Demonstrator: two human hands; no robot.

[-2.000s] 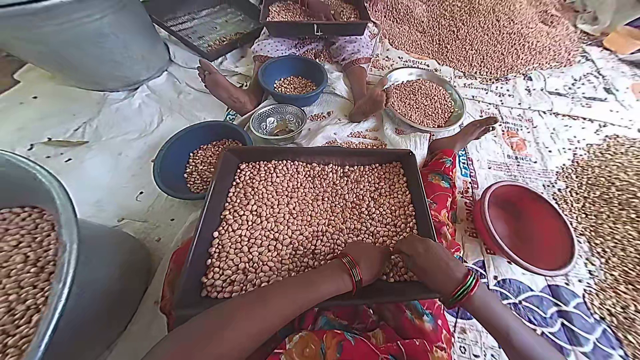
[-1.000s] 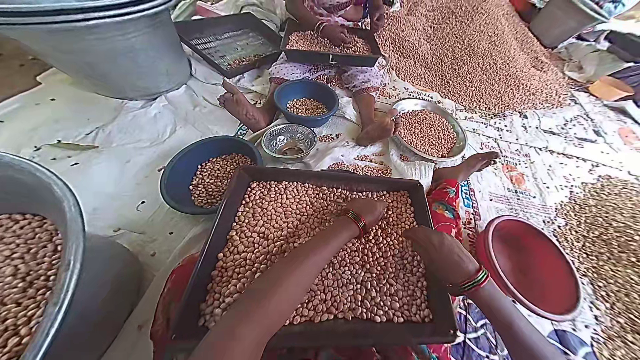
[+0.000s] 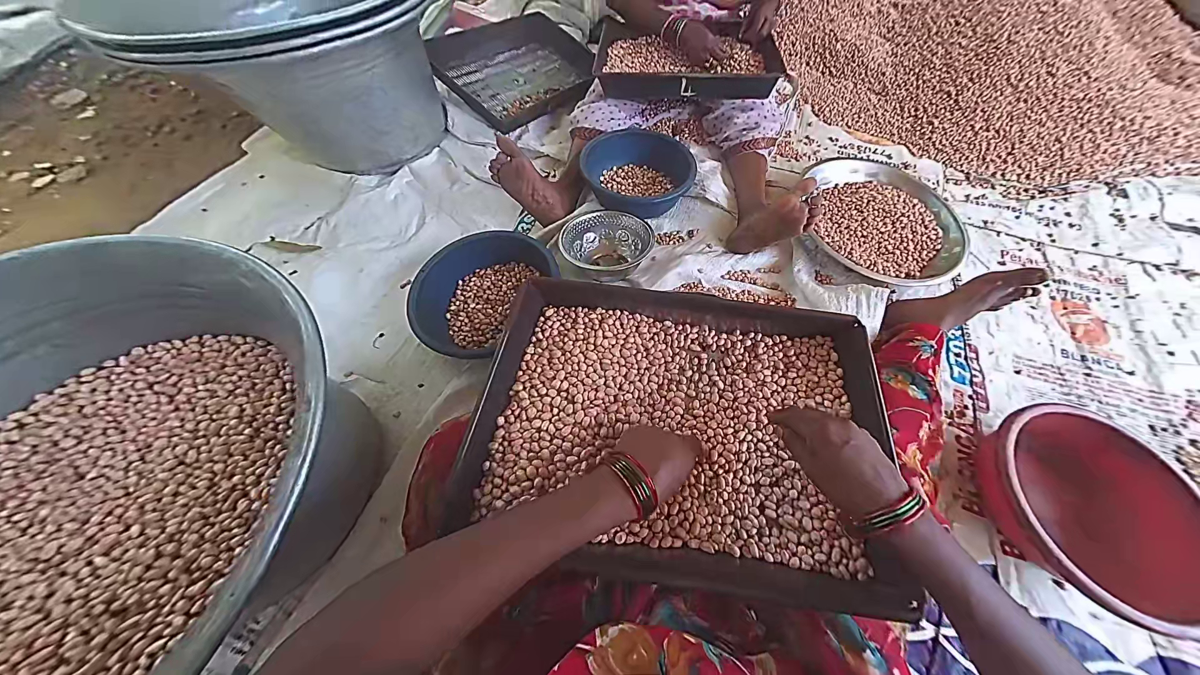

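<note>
A dark rectangular tray (image 3: 867, 394) full of pale brown nuts or beans (image 3: 600, 403) rests on my lap. My left hand (image 3: 661, 464), with bangles at the wrist, lies on them near the tray's middle, its fingers bent down and hidden, so I cannot tell whether it holds any. My right hand (image 3: 834, 459), also with bangles, is over the tray's right part, palm down, fingertips at the beans; its grip is hidden too. Just beyond the tray's far left corner, a blue bowl (image 3: 427, 300) holds more beans, beside a patterned metal bowl (image 3: 607, 244).
A large metal tub (image 3: 314, 375) of beans stands at left, stacked tubs (image 3: 328, 112) behind it. A red basin (image 3: 1106, 516) lies at right. Opposite, a person (image 3: 698, 42) handles beans in another tray (image 3: 689, 86), near a blue bowl (image 3: 637, 202), metal plate (image 3: 952, 234) and bean heap (image 3: 994, 84).
My left hand has moved from the tray's far right part toward me and to the left since one second ago. The other person's hands, partly out of view at first, now show over their tray.
</note>
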